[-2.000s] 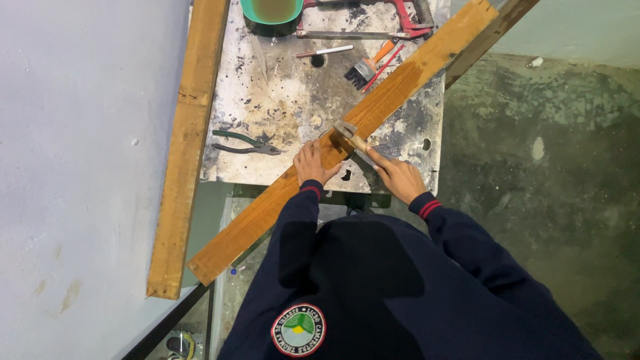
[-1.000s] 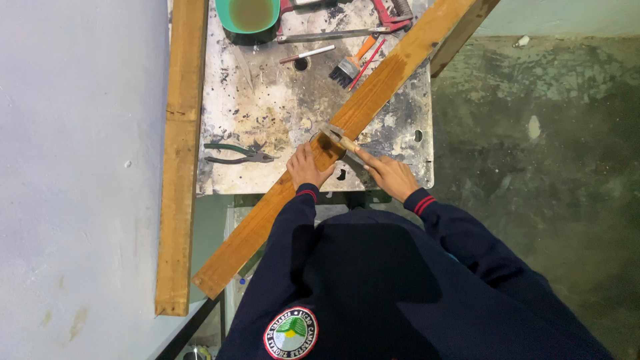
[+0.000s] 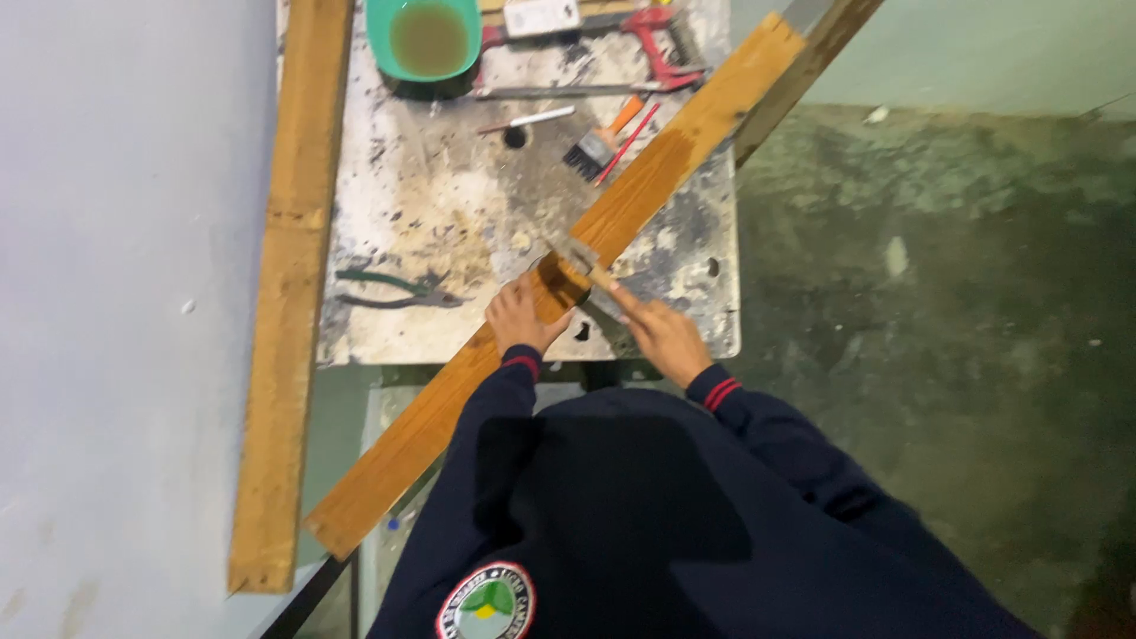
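A long wooden board (image 3: 417, 426) lies diagonally across the near part of the worktable. My left hand (image 3: 524, 318) grips the board near its middle, fingers over the far edge and thumb on the near side. In my right hand (image 3: 666, 337) is the wooden handle of a claw hammer (image 3: 581, 256), its metal head over the board just beyond my left hand. A dark notch or shadow shows on the board between hand and hammer head; which of the two cannot be told.
On the stained worktable (image 3: 399, 337) are pliers (image 3: 404, 291), a paintbrush (image 3: 593, 153), a red pencil (image 3: 628, 144), a white marker (image 3: 541, 116), a red-framed hacksaw (image 3: 657, 53) and a green tub of murky liquid (image 3: 430, 40). Another board (image 3: 288, 293) stands along the left side.
The hammer head stays over the board, and my left hand remains on the wood. The view has shifted slightly; nothing else has plainly moved.
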